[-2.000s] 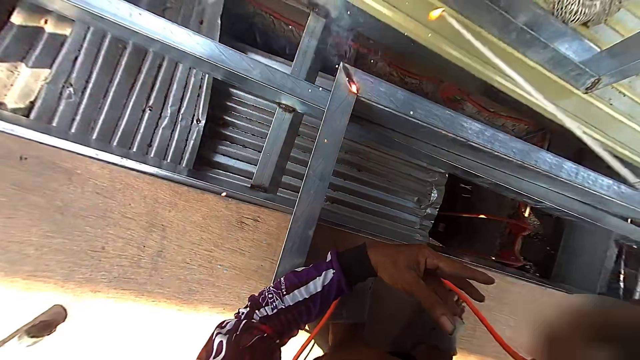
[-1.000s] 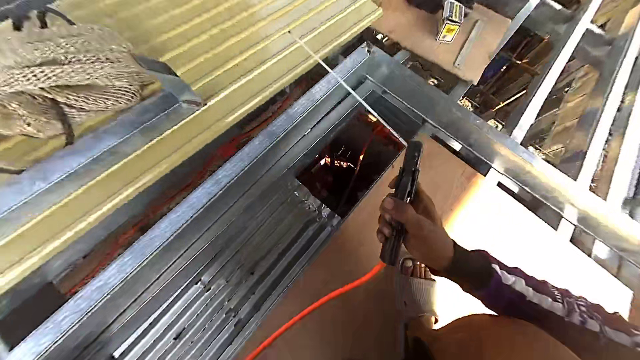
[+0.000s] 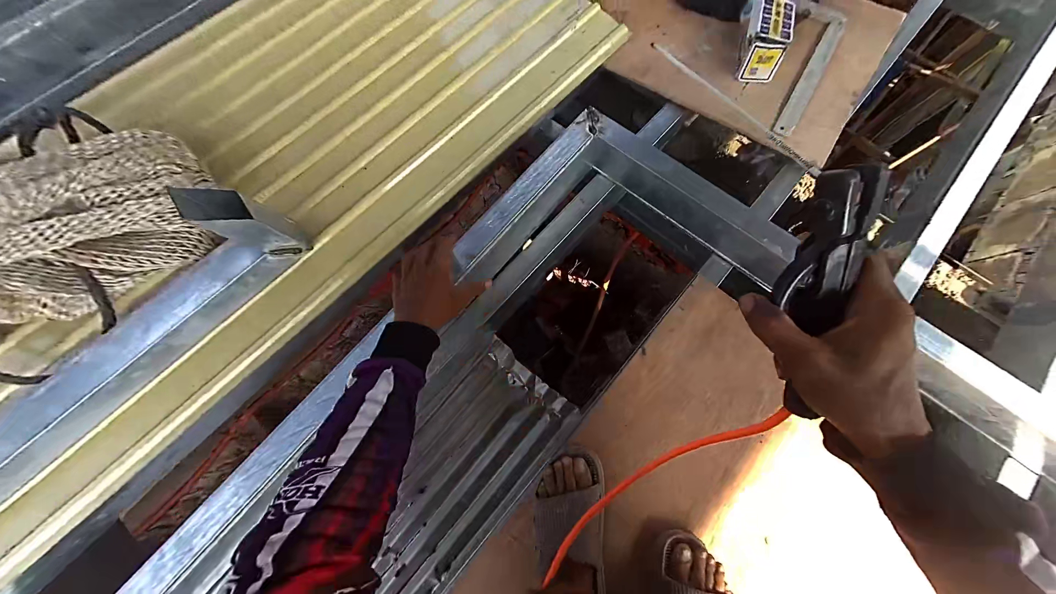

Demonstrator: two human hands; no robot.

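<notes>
My right hand grips a black welding electrode holder, from which an orange cable loops down past my feet. A thin welding rod extends up and left from the holder's jaws. At centre left, my left hand grasps a galvanized steel tube of the frame, its thumb across the top. That tube meets a second steel tube at a corner, right of my left hand. Below, corrugated metal sheet lies between the tubes and a wooden board.
Yellow ribbed sheeting spans the upper left, with a bundle of beige rope on it. A box and a flat metal angle piece lie on a board. A dark opening with glowing spots is beside my sandalled feet.
My left hand has come into view and is on the steel tube. The electrode holder remains in my right hand. The view has shifted a lot.
</notes>
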